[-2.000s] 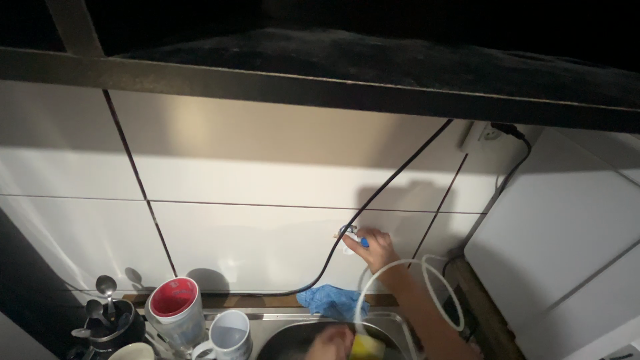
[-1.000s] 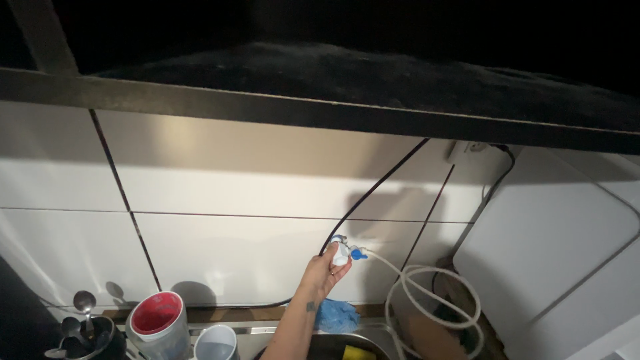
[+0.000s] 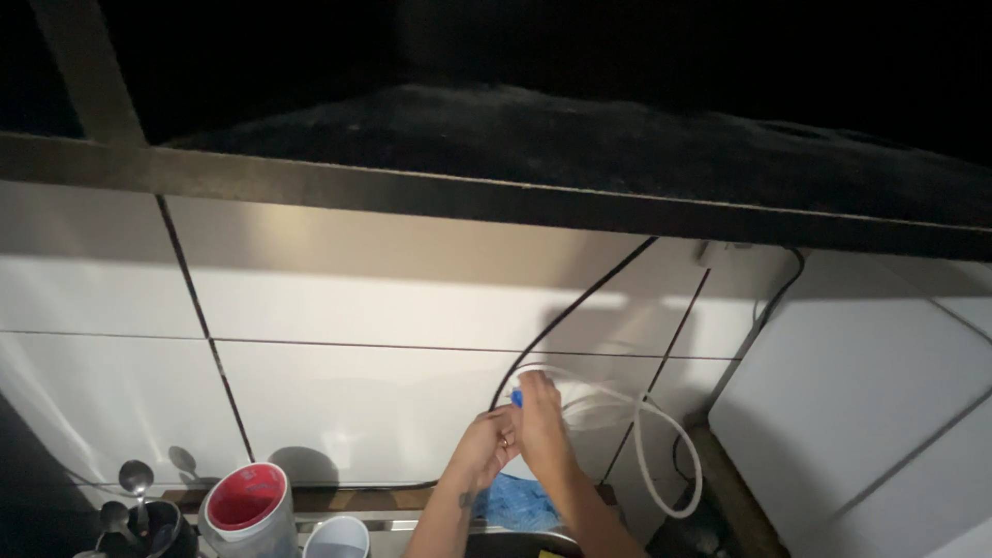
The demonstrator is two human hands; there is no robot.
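Both hands meet at a fitting low on the tiled wall, above the sink. My right hand (image 3: 540, 407) has its fingers closed round the end of a white hose (image 3: 695, 465), beside a small blue fitting (image 3: 517, 397). Close against it on the left is my left hand (image 3: 487, 446), fingers curled and a ring showing; what it grips is hidden. The hose loops out to the right. A black cable (image 3: 577, 306) runs down the wall to just behind the hands. Below them lies a crumpled blue cloth (image 3: 518, 502) at the back of the sink.
A dark shelf edge (image 3: 465, 198) crosses above the hands. At lower left stand a cup with a red inside (image 3: 248, 496), a white cup (image 3: 339, 537) and a black holder (image 3: 167, 531) with spoons. A pan rim (image 3: 527, 532) shows in the sink.
My right hand has come up from the lower right to the wall fitting, beside my left hand. The hose loop has shifted with it. Two seconds ago my left hand was down at the sink.
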